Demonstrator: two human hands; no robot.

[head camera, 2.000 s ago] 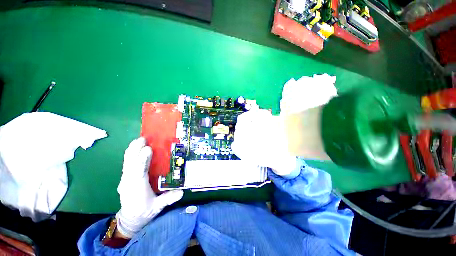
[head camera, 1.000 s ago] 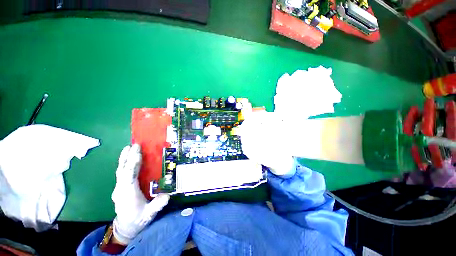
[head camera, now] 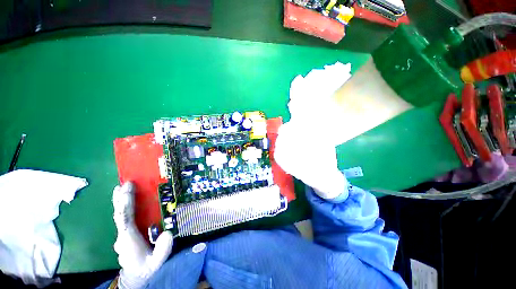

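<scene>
A green circuit board (head camera: 218,163) with a silver ribbed heatsink (head camera: 226,210) along its near edge lies on a flat red pad (head camera: 136,169). My left hand (head camera: 136,237), in a white glove, rests at the near left corner of pad and board, fingers on the pad and thumb near the heatsink end. My right hand (head camera: 308,149), gloved, is just right of the board, closed around the dispensing syringe (head camera: 368,104), a thick translucent barrel with a green cap. The cap points up and right, with a clear hose on it. The needle tip is hidden by the hand or glare.
A white cloth (head camera: 28,214) lies at the left with a dark pen (head camera: 18,151) above it. Another crumpled white cloth (head camera: 317,82) lies behind the syringe. Boards on red pads (head camera: 314,22) stand at the top. Several red pads (head camera: 471,124) stand upright at the right.
The whole board is now uncovered, as my right hand has moved off it to the right. The syringe's capped end has swung upward. Board, pad and left hand sit further left and lower in view.
</scene>
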